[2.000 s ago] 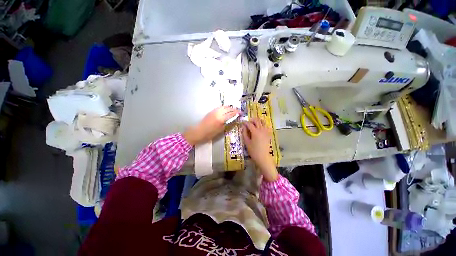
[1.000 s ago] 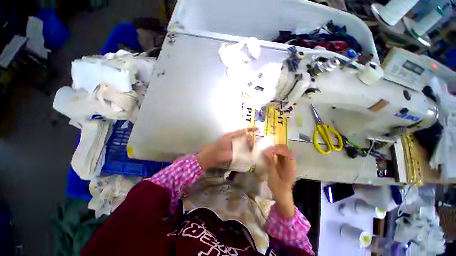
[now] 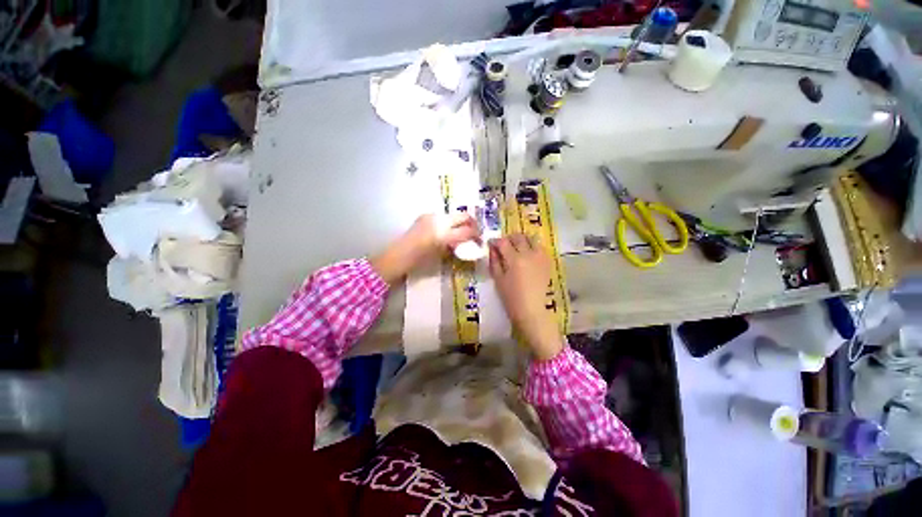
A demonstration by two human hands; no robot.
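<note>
A white to cream fabric strip (image 3: 424, 315) runs from the table's front edge up under my hands. My left hand (image 3: 437, 242) pinches the cloth just left of the presser foot and needle (image 3: 489, 209). My right hand (image 3: 521, 275) lies on the strip just right of it, fingertips near the needle, palm down. The cloth under the fingertips is folded and overlit. Sewn white strip (image 3: 409, 106) lies bunched beyond the needle. Yellow printed tape (image 3: 466, 308) lies on the bed beside and under the cloth.
The cream sewing machine (image 3: 667, 131) stands at right. Open yellow-handled scissors (image 3: 647, 230) lie on its bed, with small dark tools (image 3: 713, 240) beside them. A thread cone (image 3: 700, 61) stands on top. Folded cloth (image 3: 187, 353) is stacked at left. A dark phone (image 3: 712, 334) lies on the right side surface.
Since one second ago, both hands have moved from the table's front edge up to the needle with the cloth. The camera view has also turned and shifted.
</note>
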